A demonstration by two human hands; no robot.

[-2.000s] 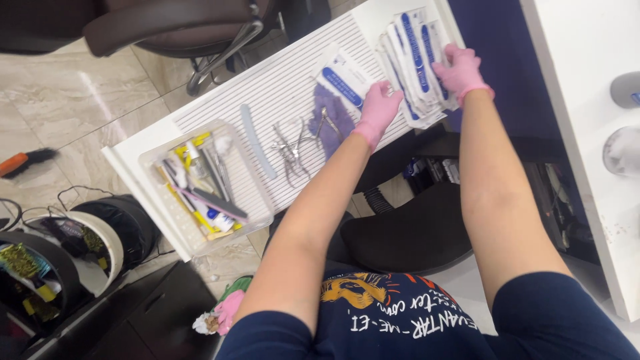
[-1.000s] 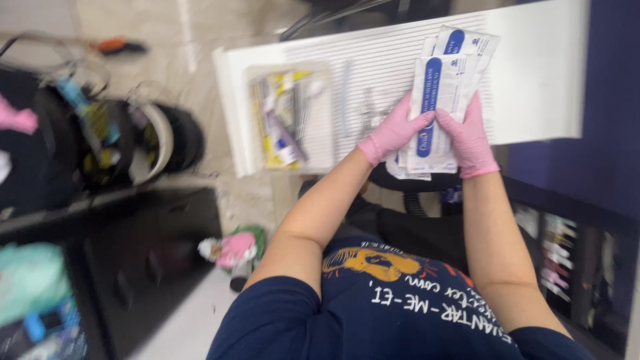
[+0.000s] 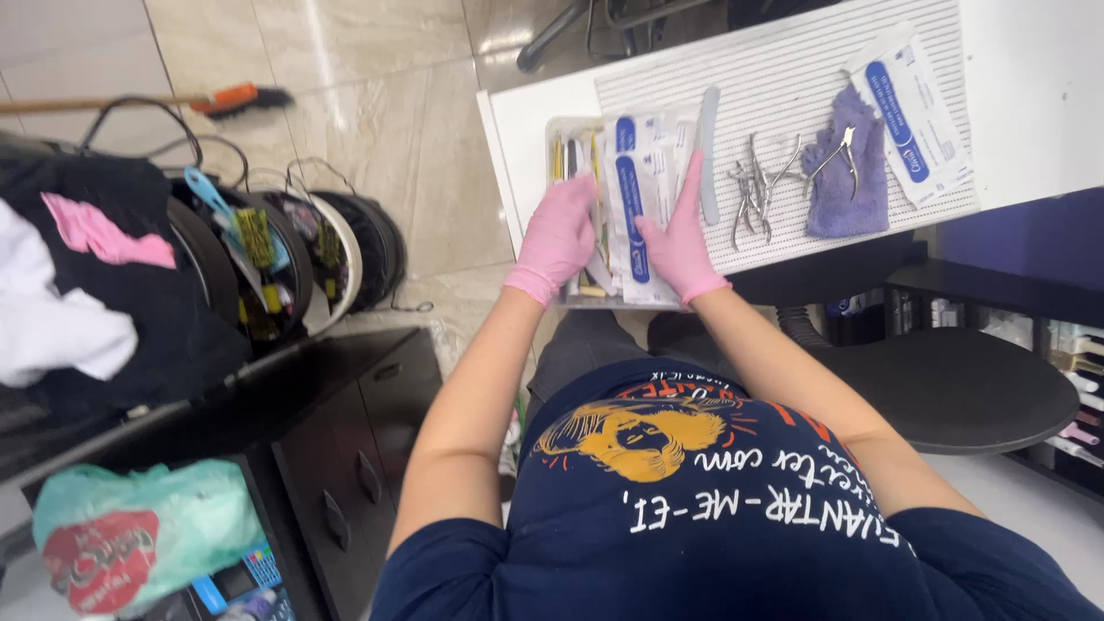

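My right hand, in a pink glove, grips the right side of a stack of white sterilization pouches with blue print over the right part of a clear plastic bin. My left hand, also gloved in pink, is at the bin's left part, its fingers curled; whether it holds anything is unclear. Nail files and yellow items lie partly covered in the bin. Right of it are a grey nail file, metal cuticle nippers, a purple cloth with another nipper on it, and one more pouch.
The bin stands on a white table with a ribbed mat. A black stool seat is at the right, near shelves of bottles. Dark cabinets, round black containers and a green plastic bag are at the left. A brush lies beyond.
Both hands have moved left with the pouches, from the table's right part to over the bin. One pouch remains by the purple cloth. The view has shifted.
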